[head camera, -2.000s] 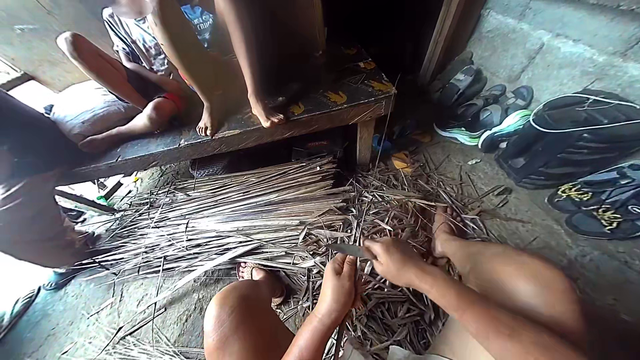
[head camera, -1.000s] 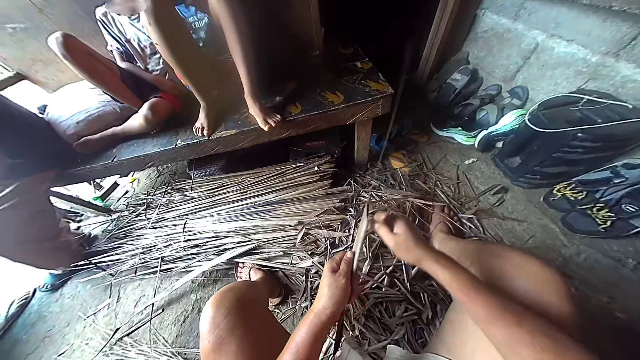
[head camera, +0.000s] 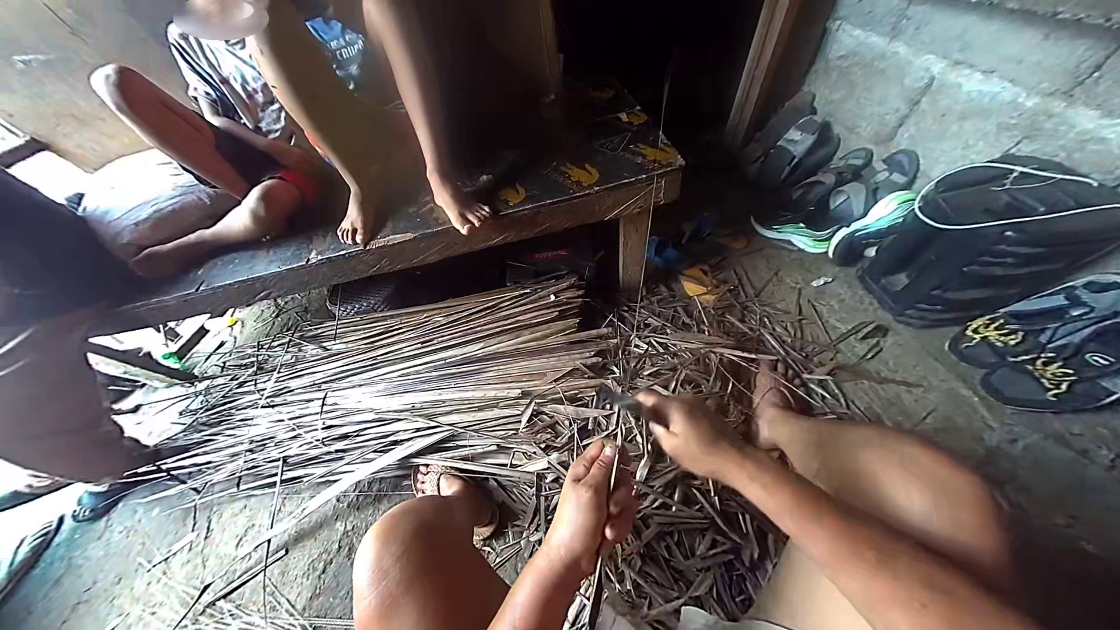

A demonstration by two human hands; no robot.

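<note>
My left hand (head camera: 597, 499) is closed around a long thin palm-leaf midrib (head camera: 616, 429), which rises upright above the fist and hangs below it. My right hand (head camera: 691, 429) grips a knife (head camera: 619, 401) whose blurred blade lies close to the midrib, above my left fist. Under both hands is a heap of brown leaf shavings (head camera: 691, 542). To the left of it spreads a large pile of long thin midribs (head camera: 420, 367) on the concrete floor, near my sandalled foot.
Behind the pile stands a low wooden bench (head camera: 577, 206), with people's bare legs and feet on it. At the right by the block wall are several shoes (head camera: 875, 223), a black bag (head camera: 989, 236) and black sneakers (head camera: 1050, 350). Another person's dark clothing shows at the left edge.
A wide pale strip of leaf stood above my left fist one second ago; now a thin midrib shows there. My right hand has moved down a little from its place then.
</note>
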